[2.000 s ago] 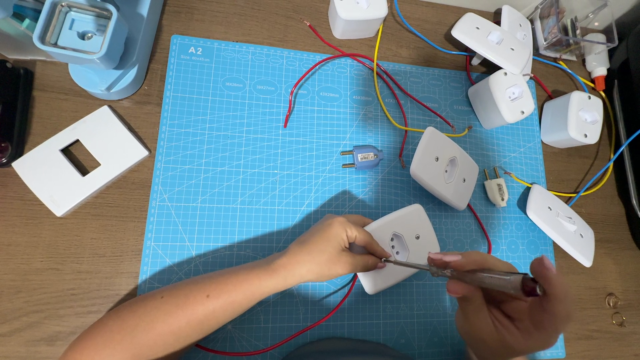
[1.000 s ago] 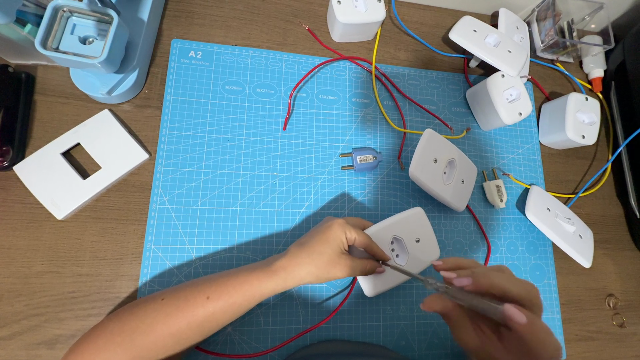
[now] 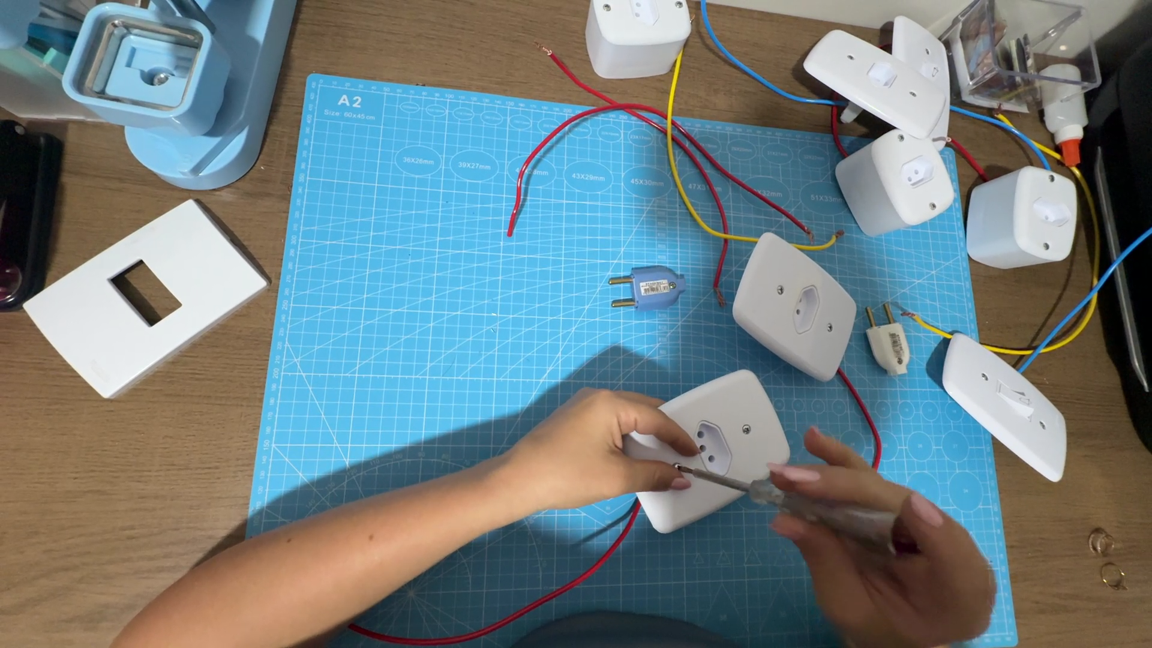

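Note:
A white outlet faceplate [image 3: 751, 468] with a three-hole socket lies on the blue cutting mat [image 3: 405, 315]. My left hand [image 3: 585, 450] pinches a small screw between thumb and index finger at the plate's left side. The metal tip of a screwdriver [image 3: 720, 479] meets the screw. My right hand [image 3: 891, 549] holds the screwdriver's translucent handle, which is partly hidden by the fingers. A second screw shows in the plate's upper right. Red wire [image 3: 576, 580] runs out from beneath the plate.
Another outlet plate [image 3: 792, 310], a blue plug [image 3: 657, 288] and a white plug [image 3: 889, 346] lie nearby. A switch plate [image 3: 1003, 405] is at right, outlet boxes [image 3: 895, 184] and loose wires behind. An empty plate frame [image 3: 193, 270] lies left; two rings [image 3: 1112, 576] lie right.
My right hand's fingers have shifted around the screwdriver handle, closing nearer its front end than one second ago. My left hand stays at the faceplate with no plain change.

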